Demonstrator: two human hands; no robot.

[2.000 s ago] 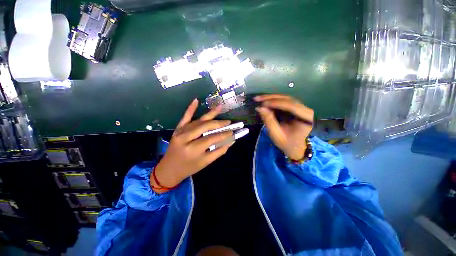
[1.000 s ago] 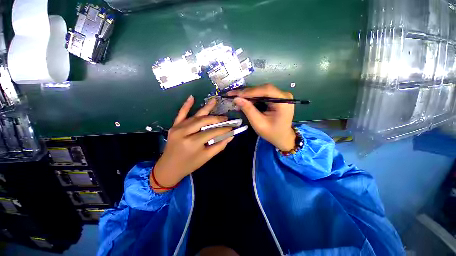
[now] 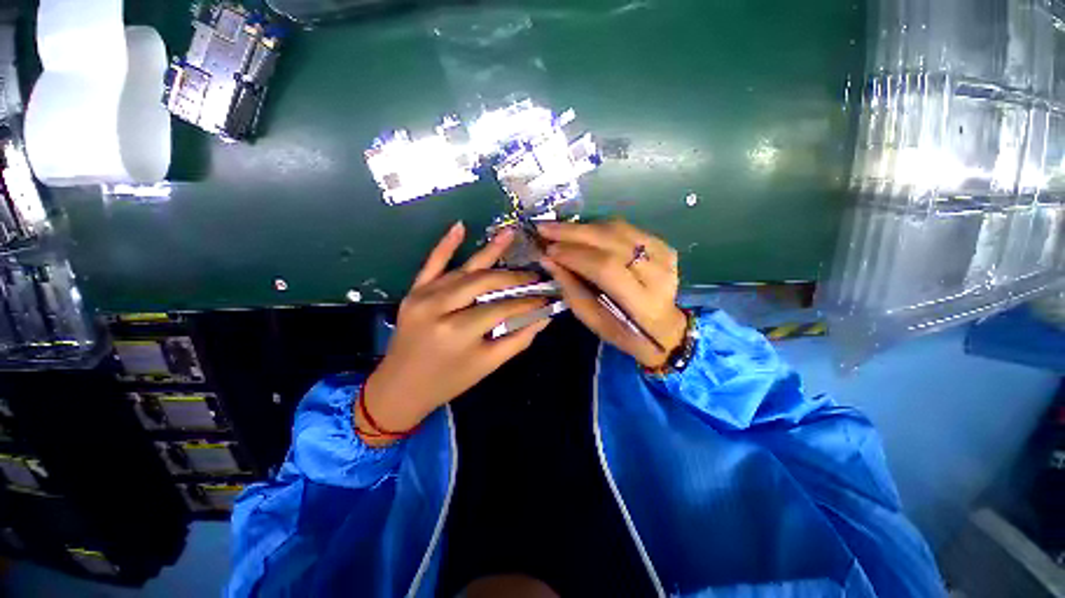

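My left hand (image 3: pixel 450 333) holds a folded, white-edged label sheet (image 3: pixel 520 315) between its fingers, at the mat's front edge. Its forefinger touches a small circuit board (image 3: pixel 506 248), partly hidden by both hands. My right hand (image 3: pixel 613 275) holds thin dark tweezers (image 3: pixel 632 321), slanting down to the right across the palm side; their tip is over the small board, too small to make out. More circuit boards (image 3: pixel 531 152) lie glaring white in a cluster just beyond, with another board (image 3: pixel 420 166) to their left.
The green mat (image 3: pixel 724 117) covers the bench. A white curling strip (image 3: pixel 99 105) and a block of boards (image 3: pixel 224 70) lie upper left. Clear blister trays (image 3: pixel 958 175) are stacked at right; another clear tray (image 3: pixel 41 304) is at left. Dark racks with yellow-marked units (image 3: pixel 175 411) stand below left.
My right hand came in from the right to the small board. Since one second ago the tweezers turned from nearly level to slanting down right. My left hand stayed nearly still.
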